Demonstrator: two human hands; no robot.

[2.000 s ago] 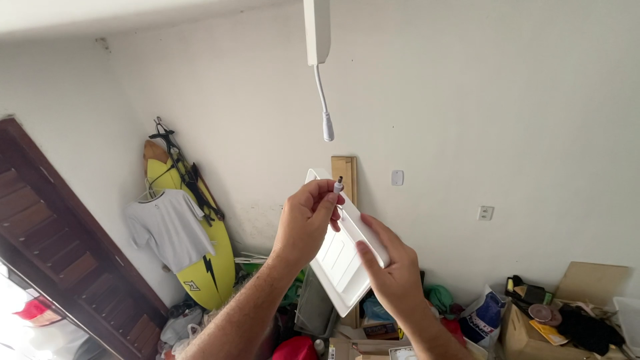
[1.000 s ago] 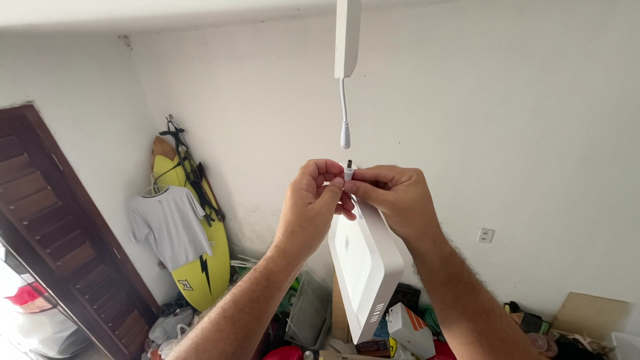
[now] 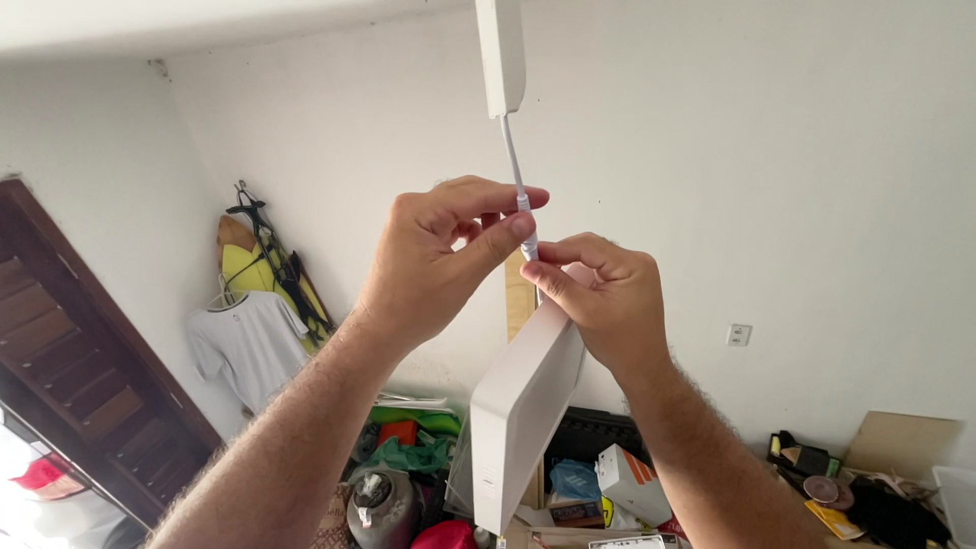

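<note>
A white housing (image 3: 503,61) hangs at the top centre, and a white cable (image 3: 512,156) runs down from it to a cable connector (image 3: 524,204). My left hand (image 3: 450,259) pinches this upper connector between thumb and forefinger. Just below, my right hand (image 3: 602,297) grips the lower connector (image 3: 531,250) with its fingertips. The two connectors meet end to end; whether they are fully seated cannot be told. Beneath my right hand hangs a white rectangular panel-like unit (image 3: 526,396), tilted, with its lead partly hidden by the fingers.
A dark wooden door (image 3: 91,381) stands at the left. A white T-shirt (image 3: 252,343) hangs before a yellow surfboard (image 3: 244,267). A wall socket (image 3: 739,335) is at the right. Below lie boxes (image 3: 633,480), bags and a grey container (image 3: 383,507).
Both hands have risen to the hanging cable. My left hand has taken hold of the upper connector, which hung free before, and the lower connector now meets it. The panel-like unit has turned.
</note>
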